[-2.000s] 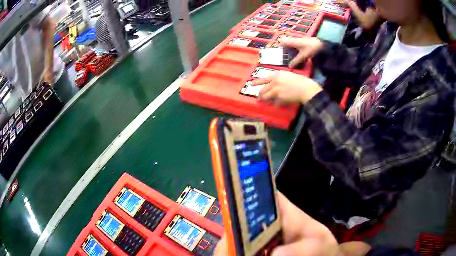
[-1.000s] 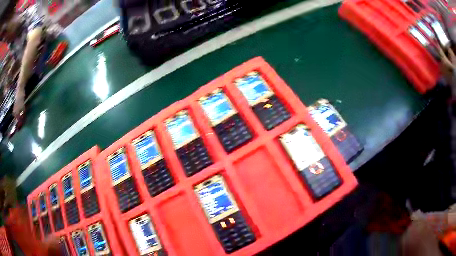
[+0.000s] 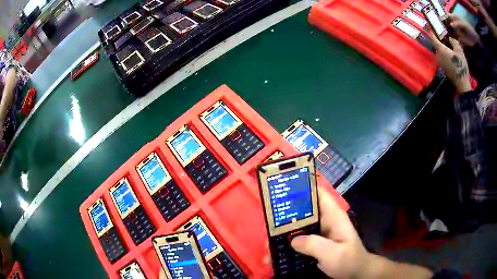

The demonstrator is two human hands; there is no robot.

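Observation:
My right hand [image 3: 332, 245] holds a keypad mobile phone [image 3: 289, 201] upright over the red tray [image 3: 231, 204], thumb on its keypad. Its gold-framed screen shows lines of menu text on blue. A second phone [image 3: 180, 259] is raised at the bottom edge, its lower part cut off; my left hand is not visible there. The tray's far row holds several lit phones with black keypads. In the near row, one slot is empty and other phones are partly hidden behind the raised ones. Another lit phone [image 3: 313, 143] lies beside the tray's right end.
A black tray [image 3: 147, 71] with rows of gold-framed parts lies beyond the white strip [image 3: 120, 117]. Another red tray [image 3: 370, 49] is at upper right, where another person's hands [image 3: 455, 60] hold a phone. A small red piece [image 3: 85, 65] lies at upper left on the green surface.
The view has swung back over the near tray after tilting away. Two phones are now raised in front of it; neither showed one second ago. The lone phone still lies beside the tray.

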